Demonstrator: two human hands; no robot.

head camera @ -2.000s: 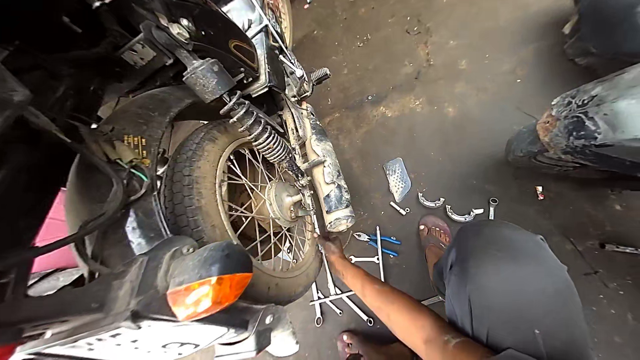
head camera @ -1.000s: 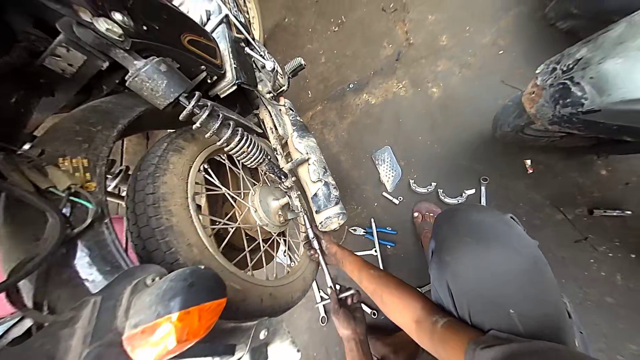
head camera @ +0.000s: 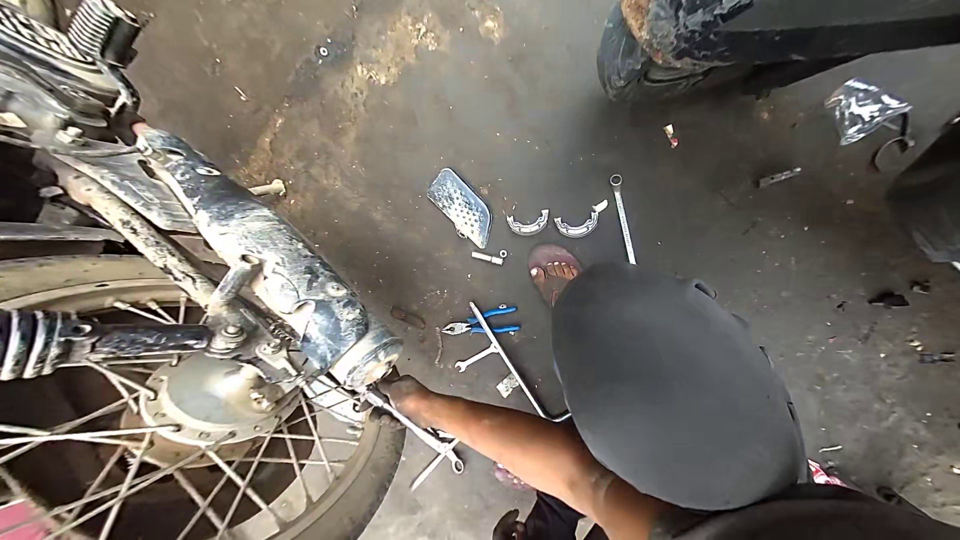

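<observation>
My right hand (head camera: 397, 401) is at the rear end of the motorcycle's muffler (head camera: 277, 255), its blackened fingers closed around a steel wrench (head camera: 409, 426). The fingertips are partly hidden behind the shaft. Just left of the hand are the spoked rear wheel (head camera: 386, 457), its hub (head camera: 217, 394) and the lower end of the shock absorber (head camera: 150, 341). Below the wrench, another steel tool (head camera: 431, 469) lies on the floor. At the bottom edge, dark fingers (head camera: 510, 525) beside dark cloth seem to be my left hand; what they hold or touch is unclear.
Blue-handled pliers (head camera: 487, 322), an L-shaped steel bar (head camera: 517, 375) and an open-end wrench (head camera: 478, 358) lie near my foot (head camera: 555, 274). Farther up are a perforated metal plate (head camera: 463, 206), two brake shoes (head camera: 529, 223) and a ring spanner (head camera: 622, 221). Another vehicle's wheel (head camera: 619, 56) stands at top.
My left hand, seen on the tool one second ago, has come away from it. My right hand stays beside the muffler end. The view has shifted toward the floor at right.
</observation>
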